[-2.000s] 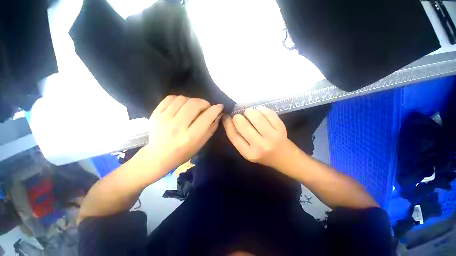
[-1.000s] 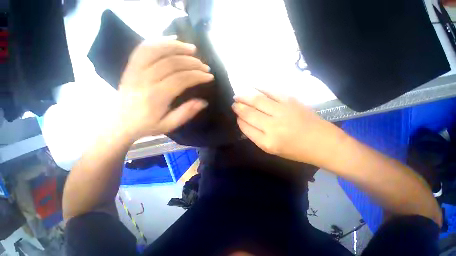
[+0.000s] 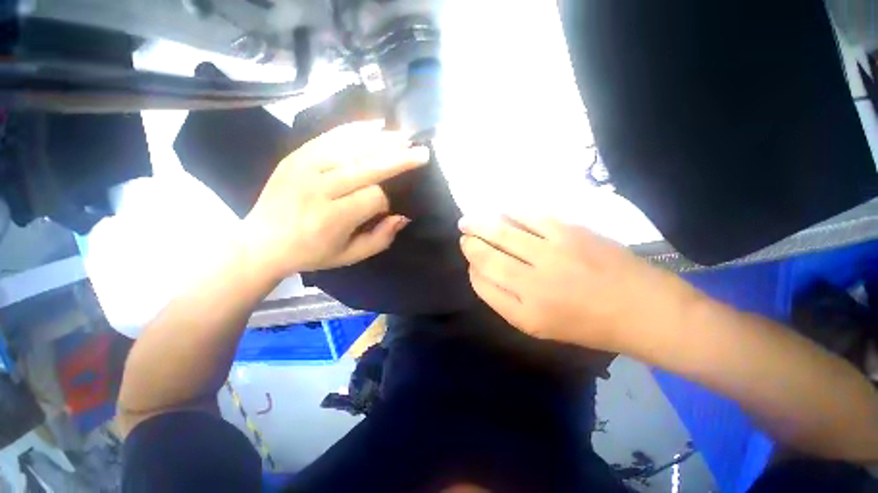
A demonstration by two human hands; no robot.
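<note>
A black garment piece [image 3: 414, 260] lies on the bright white machine table and reaches over its front edge. My left hand [image 3: 327, 197] lies on the piece with fingers spread, its fingertips just in front of the presser foot area [image 3: 421, 130]. The needle itself cannot be made out. My right hand [image 3: 549, 274] is at the right edge of the same piece, its fingertips close together on or by that edge. Whether it pinches the cloth is unclear. The sewing machine arm [image 3: 221, 38] crosses the top left.
A large black piece [image 3: 722, 125] lies on the table at the right and hangs to the ruler-marked front edge [image 3: 828, 231]. More black cloth [image 3: 87, 164] is at the left. Blue crates stand below the table at the right [image 3: 712, 385] and left [image 3: 289, 344]. Snips show partly at the far right.
The machine arm has come into view at the top. From two seconds ago, both hands have gone from gripping the cloth together at the front edge to lying apart, the left up near the presser foot.
</note>
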